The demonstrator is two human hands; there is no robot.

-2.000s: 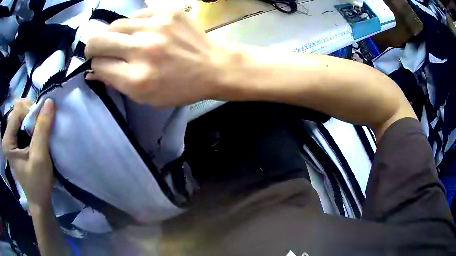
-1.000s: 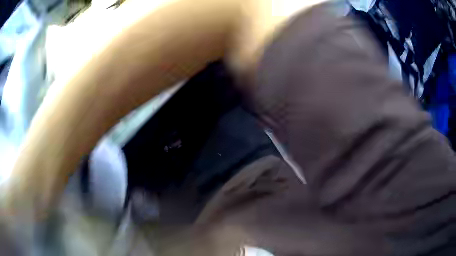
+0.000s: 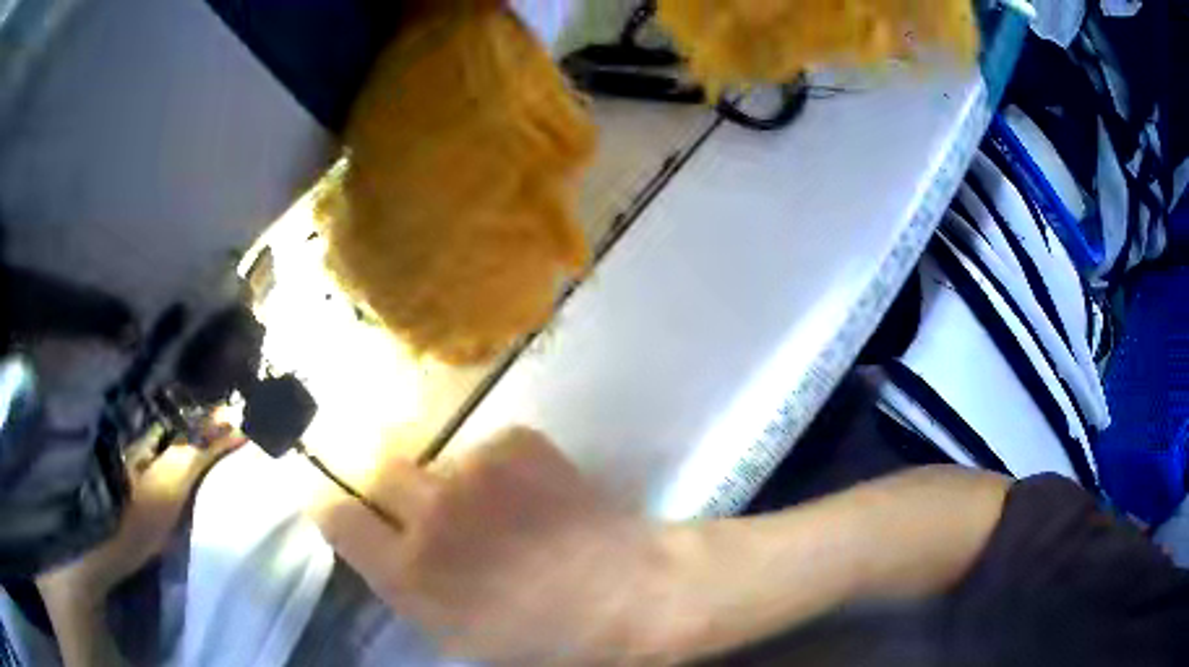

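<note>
White cloth [image 3: 248, 560] with a dark edge hangs at the front edge of the table, below the needle area. My left hand [image 3: 144, 502] is at the left, its fingertips by the small metal parts at the needle, partly hidden by the machine head [image 3: 131, 143]. My right hand [image 3: 502, 547] is blurred, over the table's front edge, fingers bent and pointing left. A thin dark line runs from a black piece [image 3: 279, 414] to its fingers. Whether either hand grips the cloth is not clear.
Two orange fluffy tufts [image 3: 456, 183] hang over the pale table [image 3: 704, 274]. Black scissors [image 3: 632, 72] lie behind them. A ruler tape [image 3: 867, 300] lines the table edge. Striped pieces [image 3: 998, 326] and a blue crate [image 3: 1154, 391] are at the right.
The view has swung onto the machine and table. The cloth that both hands held up at the left is now low by the needle area, with my left hand beside the needle.
</note>
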